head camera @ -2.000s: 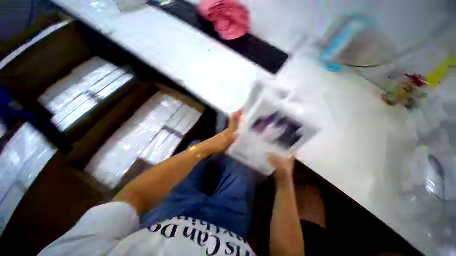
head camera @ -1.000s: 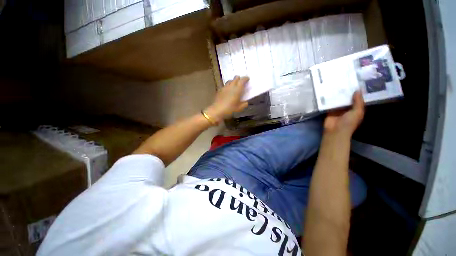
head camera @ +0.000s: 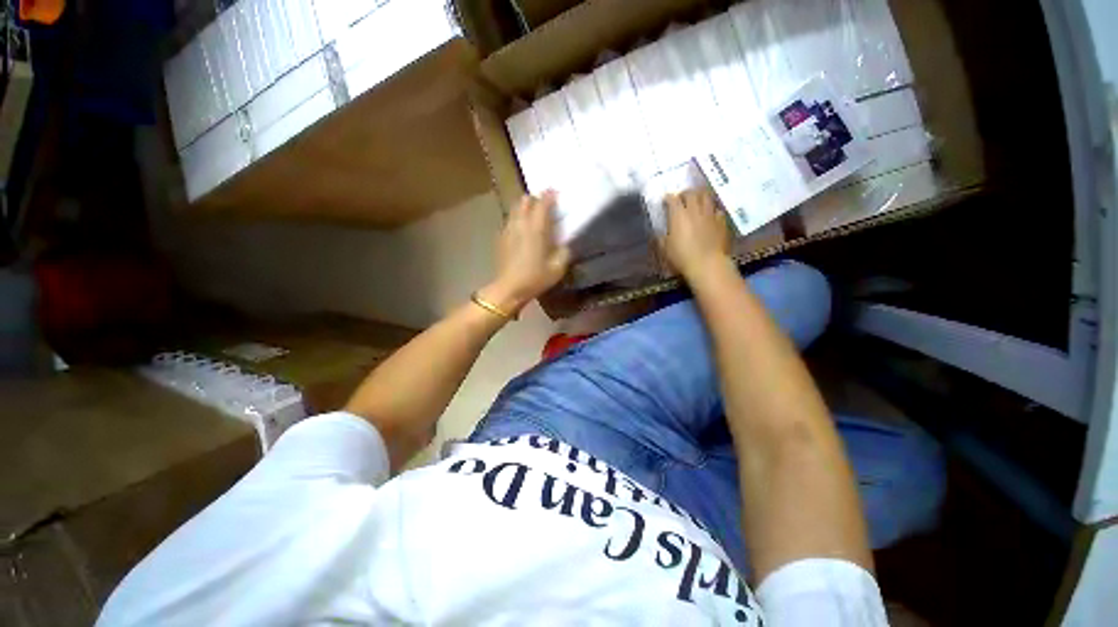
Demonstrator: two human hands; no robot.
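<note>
An open carton [head camera: 969,116] in front of my knees holds rows of white retail boxes [head camera: 662,104], with clear wrap at the right end. My left hand [head camera: 530,255] grips the left edge of a tilted, blurred white box [head camera: 586,206] at the carton's near left part. My right hand [head camera: 695,230] has its fingers around the top of another white box beside it; its fingertips are partly hidden. A flat product box [head camera: 748,184] with a dark picture lies slanted on the rows, right of my right hand, untouched.
A neighbouring carton [head camera: 368,153] filled with white boxes stands at upper left. A closed carton [head camera: 110,429] at lower left bears a white ridged strip [head camera: 227,386]. A pale bench edge [head camera: 1097,245] and frame are at right.
The view has turned from the bench to the carton. My right hand has let go of the picture box, now lying on the rows, and moved left to another white box.
</note>
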